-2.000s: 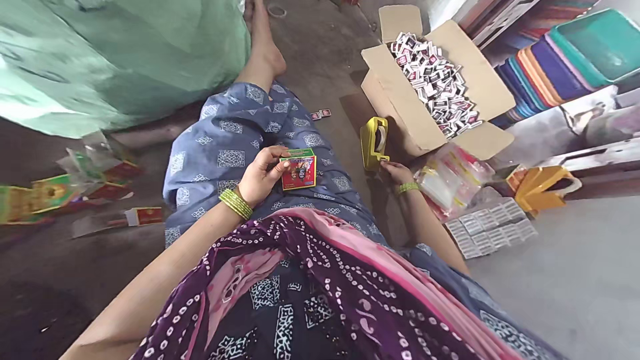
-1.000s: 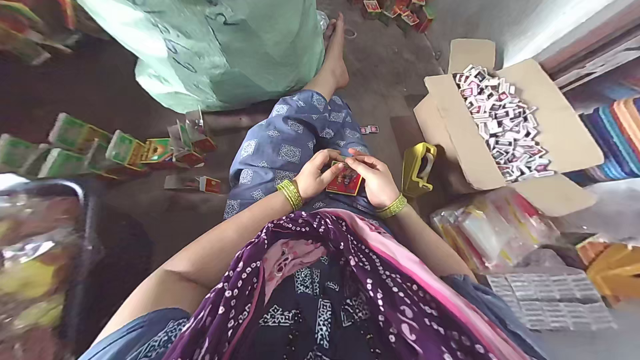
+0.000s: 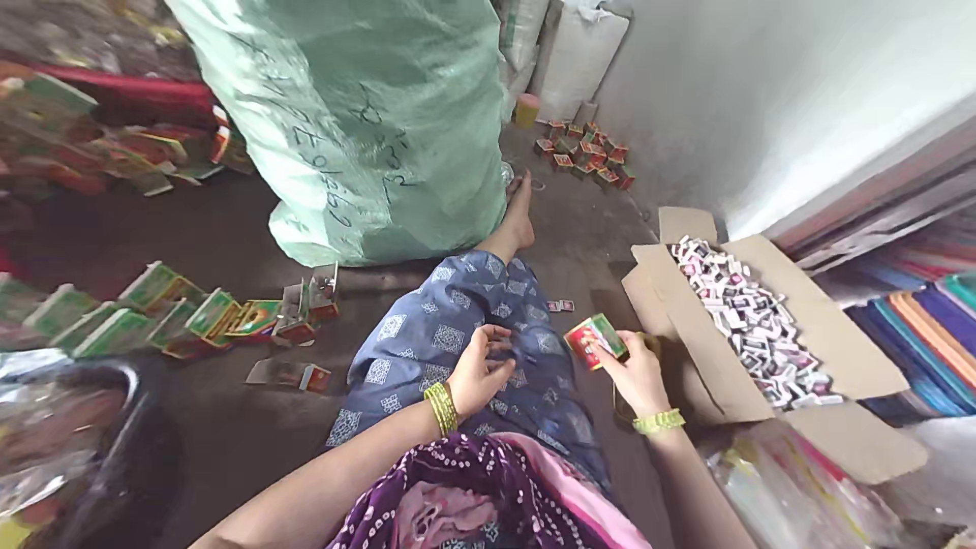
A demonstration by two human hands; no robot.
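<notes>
My right hand point(image 3: 633, 366) grips a small red, green and yellow printed box point(image 3: 595, 341) between thumb and fingers, right of my knee. My left hand point(image 3: 482, 366) rests over the blue patterned cloth on my lap, fingers apart and curled, holding nothing. Two small white-edged pieces point(image 3: 561, 306) lie on the floor beyond the box. Right of my right hand stands an open cardboard carton point(image 3: 686, 328) filled with many small white-edged matchbox-like pieces point(image 3: 755, 328). A dark shape, partly hidden, is behind my right wrist.
A large green sack point(image 3: 381, 152) stands ahead. Green and red cartons point(image 3: 122, 328) line the floor at left, near a black tub point(image 3: 130, 427). More small boxes point(image 3: 587, 152) lie by the wall. Plastic packets point(image 3: 801, 488) and stacked coloured trays point(image 3: 915, 335) are at right.
One second ago both hands were together at the box; now my left hand is off it and my right hand holds it farther right. The view has shifted.
</notes>
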